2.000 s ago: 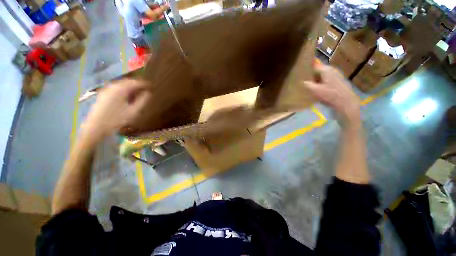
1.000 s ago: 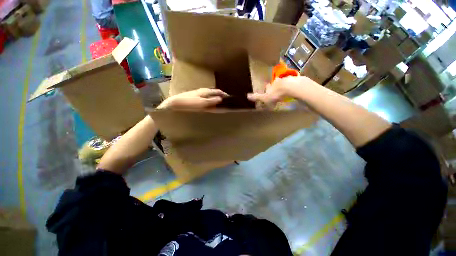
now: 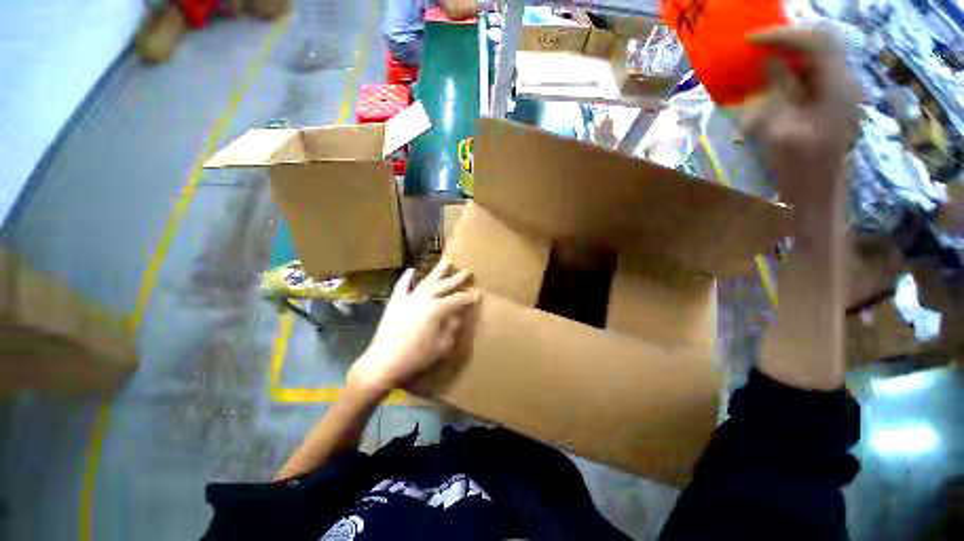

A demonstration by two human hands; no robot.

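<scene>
A large brown carton (image 3: 571,386) is in front of me, its long far and near flaps open. Its two short flaps are folded inward, with a dark gap between them; nothing inside can be made out. My left hand (image 3: 418,328) is at the carton's left corner, fingers over the edge of the near flap. My right hand (image 3: 803,95) is raised at the upper right, above the carton's right side. It is shut on an orange-red tape dispenser (image 3: 724,42), which is blurred and cut off by the top edge.
A second open carton (image 3: 338,211) stands to the left, beside the green belt (image 3: 445,106). A red stool (image 3: 383,103) and a person's arm (image 3: 405,26) are beyond it. Bagged goods (image 3: 909,180) are piled at the right. A blurred brown carton (image 3: 53,338) is at the far left.
My right hand has risen from the carton mouth with the tape dispenser. My left hand has moved from the mouth to the left corner. The short flaps now lie inward; the view has shifted.
</scene>
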